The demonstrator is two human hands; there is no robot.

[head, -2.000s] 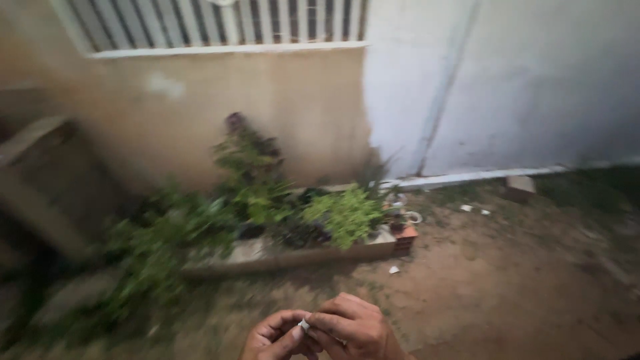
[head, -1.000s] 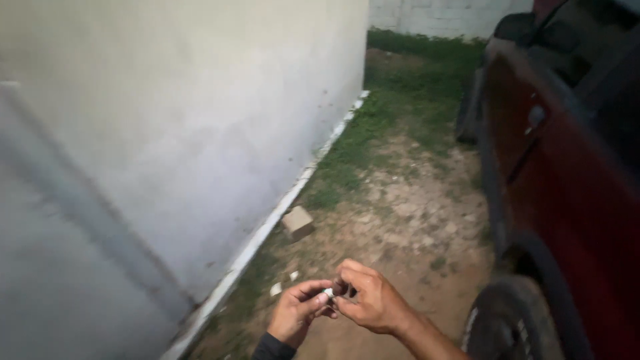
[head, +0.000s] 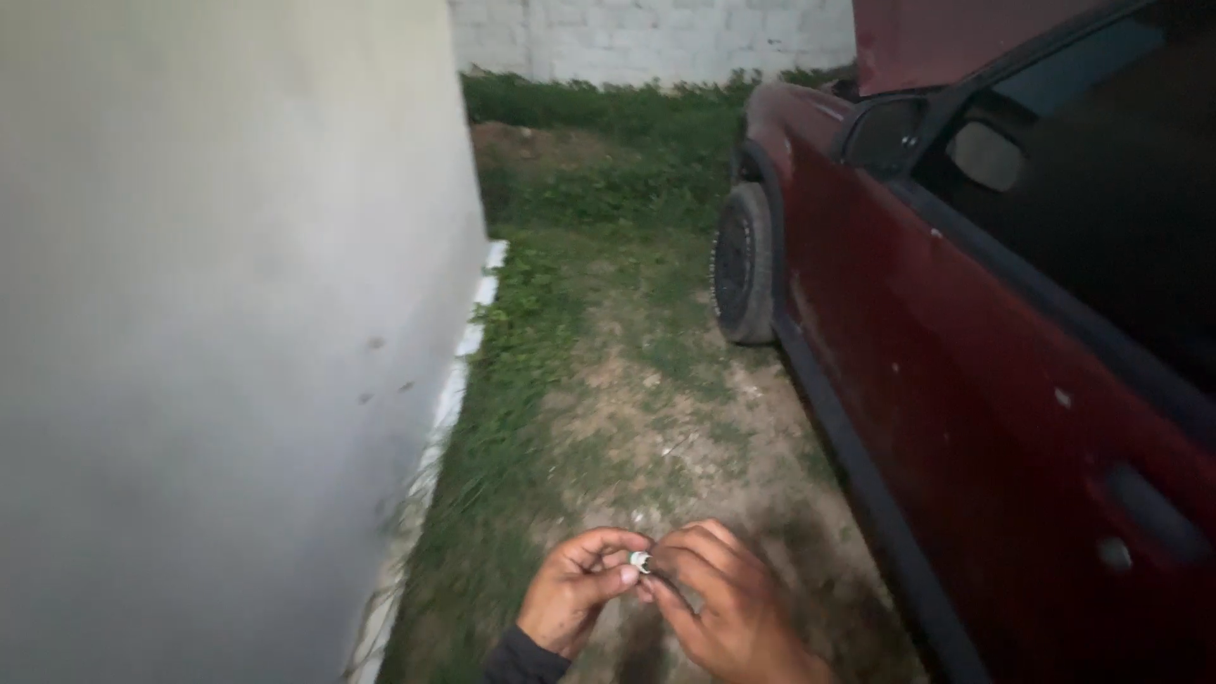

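Note:
A small white part [head: 639, 561], perhaps plastic, is pinched between the thumb and index finger of my left hand [head: 584, 584], low in the middle of the head view. A dark sleeve covers that wrist. My right hand [head: 717, 594] meets it from the right, its fingertips at the dark end of the same small part. Whether the right fingers grip the part or only touch it is hard to tell, since they overlap it. Both hands are above the dirt and grass ground.
A pale wall [head: 237, 332] with a white base edge [head: 446, 418] runs along the left. On the right stands a dark red vehicle [head: 883, 313] with its hood raised, a front tire [head: 746, 266] and a side mirror [head: 883, 133]. A block wall [head: 646, 43] crosses the far end.
The view has swung from the planter and barred window to the strip between the wall and the vehicle. Both hands stay together around the small white part.

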